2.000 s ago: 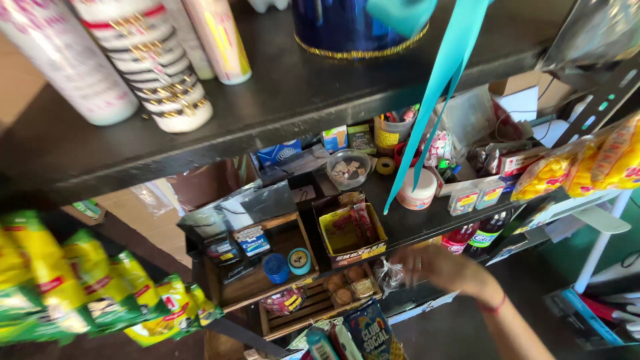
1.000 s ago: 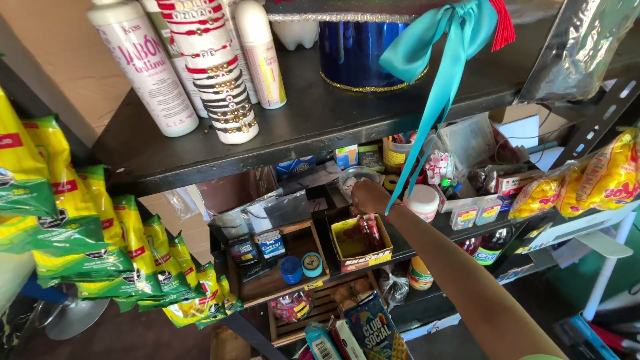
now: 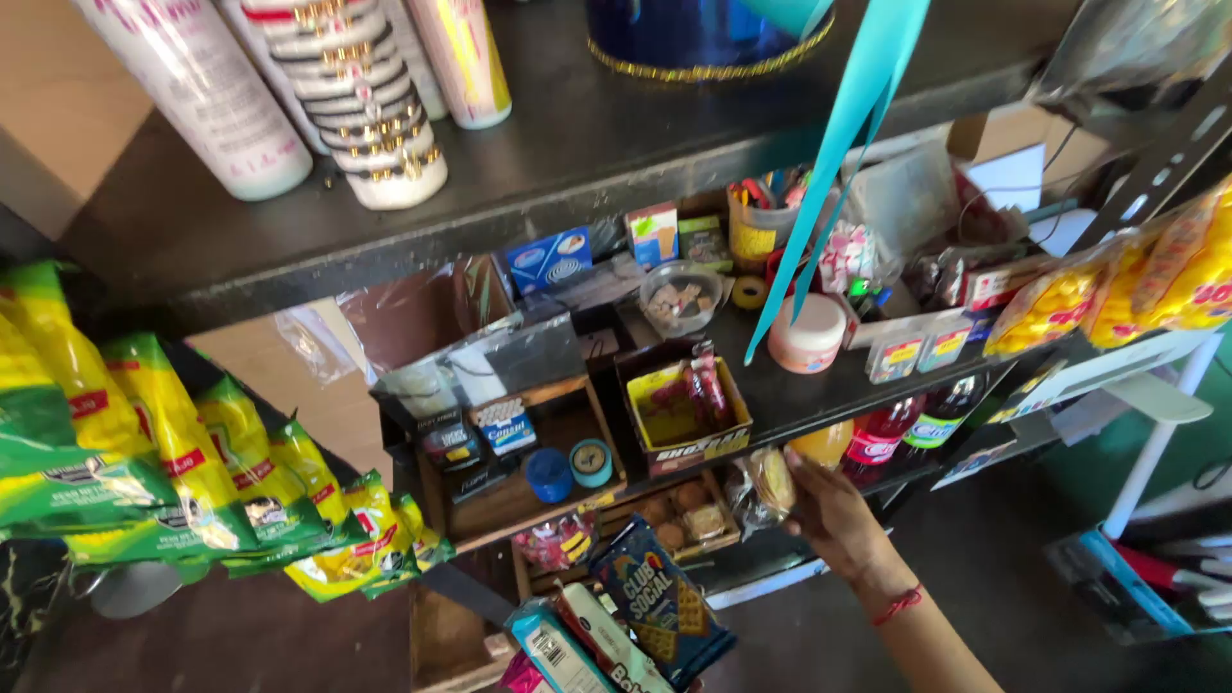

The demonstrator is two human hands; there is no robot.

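My right hand (image 3: pixel 835 510), with a red cord at the wrist, reaches in from the lower right. Its fingertips pinch the right edge of a golden item in clear wrap (image 3: pixel 772 484), in front of the lower shelf. Just left of that item is a crinkled clear bag (image 3: pixel 746 496). At the bottom centre a dark blue cracker pack (image 3: pixel 664 602), a white and red pack (image 3: pixel 611 640) and a light blue pack (image 3: pixel 558 650) stand close together; what supports them is hidden. My left hand does not show clearly.
The upper shelf edge (image 3: pixel 385 241) crosses the view, with teal ribbon (image 3: pixel 828 183) hanging past it. Yellow-green packets (image 3: pixel 173 443) hang left, yellow snack bags (image 3: pixel 1145 279) right. Below are a wooden tray (image 3: pixel 525 525), an open candy box (image 3: pixel 683 404), a white-lidded jar (image 3: pixel 807 332) and bottles (image 3: pixel 881 428).
One second ago my right hand was at the clear tub on the middle shelf. It has moved down and forward of that shelf, to the golden wrapped item.
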